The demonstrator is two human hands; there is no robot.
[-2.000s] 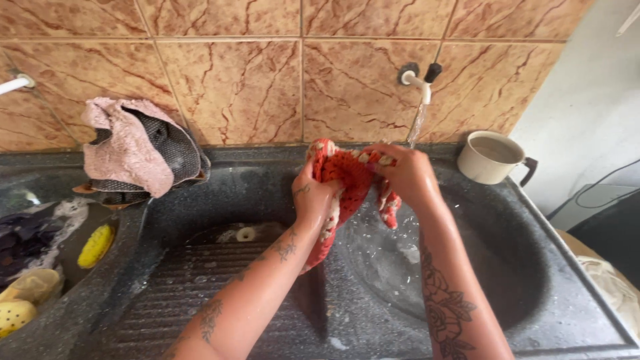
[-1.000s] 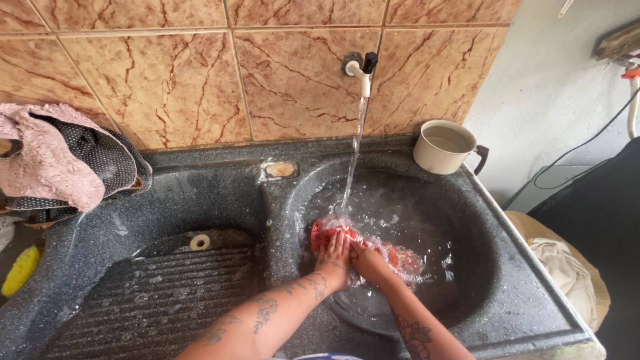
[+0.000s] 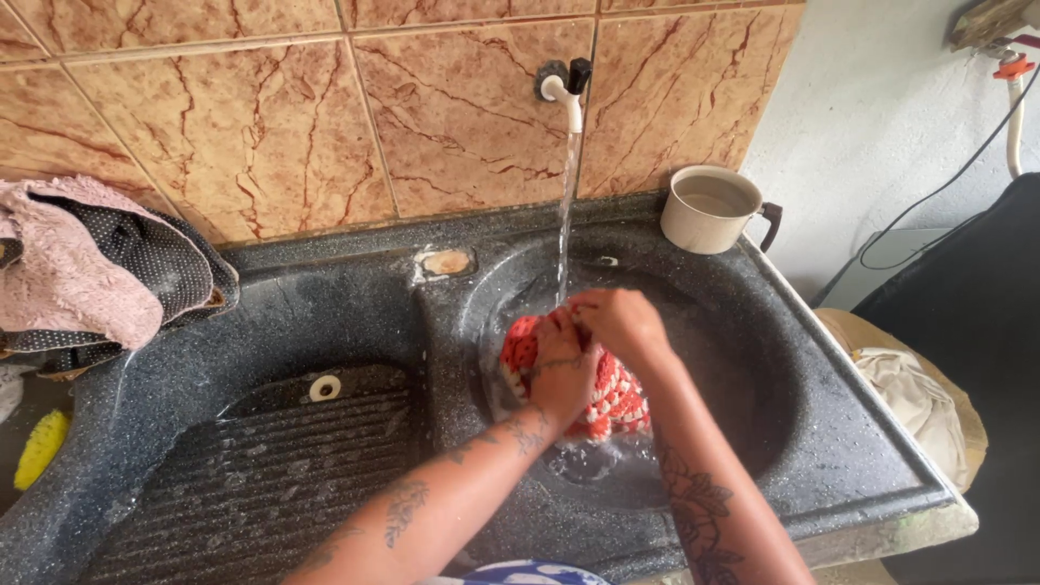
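Note:
A wet red and white crocheted cloth (image 3: 613,398) is bunched up in the round basin (image 3: 768,382), its lower end near the water. My left hand (image 3: 562,361) grips it from the left side, fingers on the red part. At its top edge my right hand (image 3: 621,321) pinches the fabric, close beside the left; its fingertips are partly hidden. From the white tap (image 3: 573,106) with a black handle, water runs down onto the cloth near my fingers.
A beige mug-like pot (image 3: 708,213) holding water stands on the back right rim. Left lies the ribbed washboard basin (image 3: 268,479), with a pink and dotted cloth (image 3: 89,268) over its far edge and a yellow brush (image 3: 42,448) beyond. A tiled wall rises behind.
The cloth was held up above the sink two seconds ago, then pressed low in the water under the tap. Now it is lifted somewhat, with my right hand at its top.

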